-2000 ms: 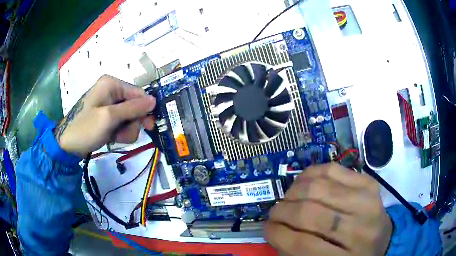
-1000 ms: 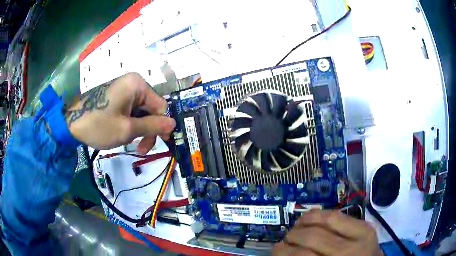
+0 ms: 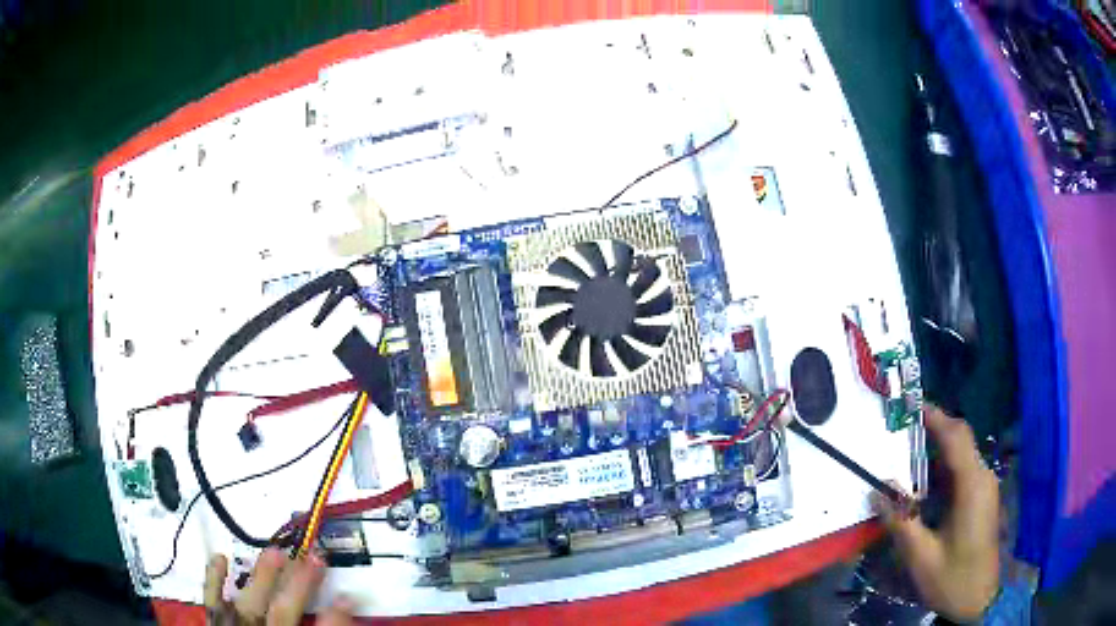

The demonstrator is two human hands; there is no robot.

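The blue motherboard [image 3: 557, 428] lies on the white back panel [image 3: 245, 171]. It carries a black fan [image 3: 603, 308] on a silver finned cooler, a RAM module [image 3: 437, 349] with an orange label and a white-labelled SSD [image 3: 563, 481]. My left hand [image 3: 272, 596] is at the panel's near left edge, cut off by the picture's bottom, fingertips by the lower end of the yellow, red and black cable [image 3: 337, 477]; its grip is unclear. My right hand [image 3: 948, 526] is at the near right corner, thumb by the end of a black cable [image 3: 844, 459]; whether it holds anything is unclear.
An orange-red foam pad [image 3: 734, 563] shows around the panel. A blue tray [image 3: 1028, 245] with pink lining stands at the right. A thicker black cable [image 3: 202, 416] loops over the panel's left side. Black speakers [image 3: 813, 386] sit at both sides. A grey speckled strip [image 3: 49, 391] lies left.
My left hand has left the board's upper left connector area and moved down to the near left edge. My right hand has moved right to the corner. The view has widened, with the tray now showing.
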